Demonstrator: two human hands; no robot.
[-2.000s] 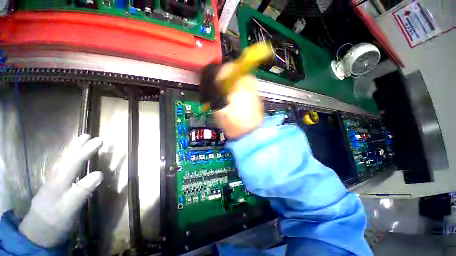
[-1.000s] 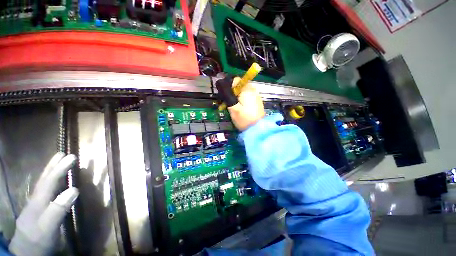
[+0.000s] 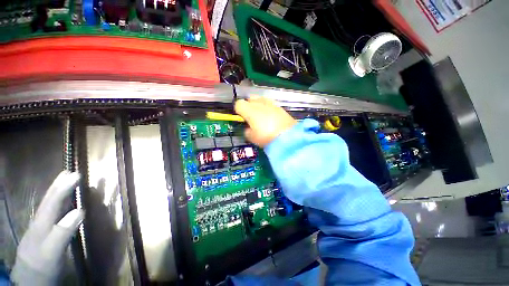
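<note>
A green circuit board (image 3: 223, 240) lies in a black carrier (image 3: 181, 206) on the line. Two red-and-white coils (image 3: 212, 157) sit side by side on it, below grey blocks. My right hand (image 3: 267, 120), with bare skin showing, is over the board's upper edge, closed on a slim yellow tool (image 3: 225, 117). The tool points left over the top of the board; its far end is hidden in the hand. My left hand (image 3: 47, 234), in a white glove, rests by a crossbar at the left, fingers apart, holding nothing visible.
Metal crossbars (image 3: 125, 195) span the bay left of the carrier. A conveyor rail (image 3: 111, 89) runs behind. A red tray (image 3: 111, 64) with a board, a black parts tray (image 3: 282, 53) and a white fan (image 3: 379, 54) stand beyond. A yellow roll (image 3: 332, 123) lies right of my right hand.
The yellow tool has swung from pointing up and right to lying nearly level, pointing left. Black finger coverings seen earlier no longer show clearly. My left hand has stayed nearly still.
</note>
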